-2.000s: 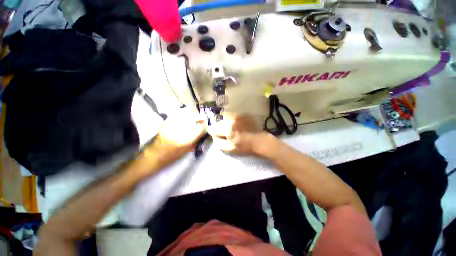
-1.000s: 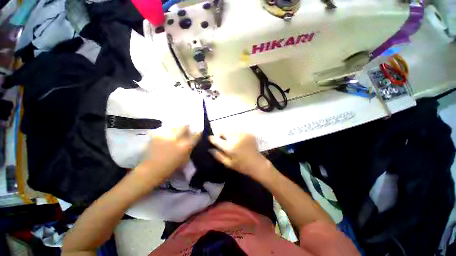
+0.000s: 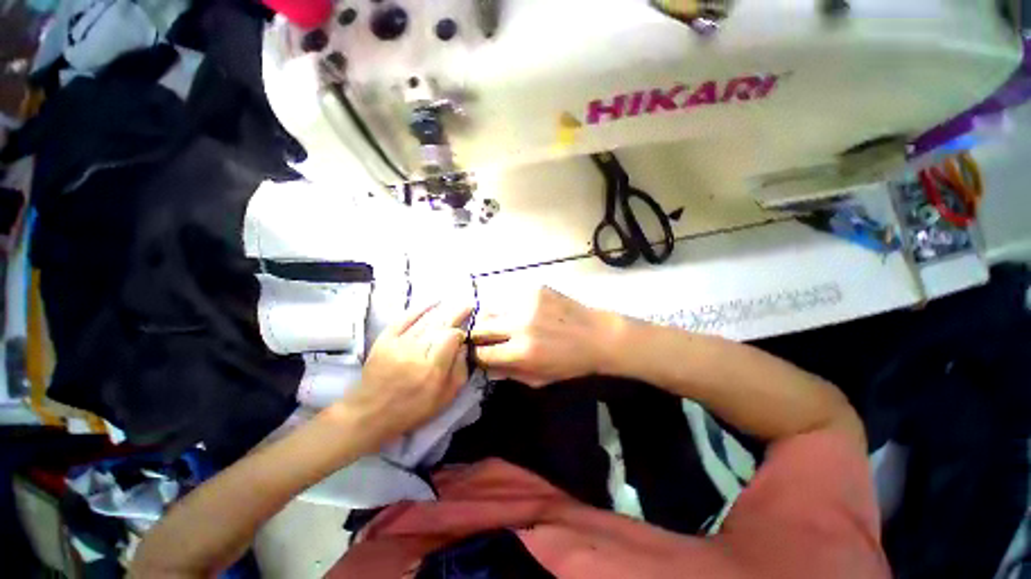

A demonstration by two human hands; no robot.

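Note:
A white garment panel (image 3: 317,313) with a black stripe lies left of and below the needle, its lower part hanging over the table's front edge toward the lap. My left hand (image 3: 415,368) lies on the panel, fingers spread. My right hand (image 3: 543,337) pinches the panel's dark right edge just beside my left fingertips. The presser foot and needle (image 3: 455,204) are above both hands, at the left end of the cream HIKARI machine (image 3: 520,91). Whether the foot is on the cloth is too blurred to tell.
Black fabric scissors (image 3: 633,221) stand against the machine bed. Blue snips (image 3: 856,226) and a small parts tray (image 3: 938,240) with red-orange loops are at the right. Black garment panels (image 3: 158,271) are heaped at the left. Dark cloth hangs at the lower right.
The white panel has been laid flatter, with its edge near the needle. The black piece between my hands no longer shows as a wide patch. My hands have moved slightly lower and closer together.

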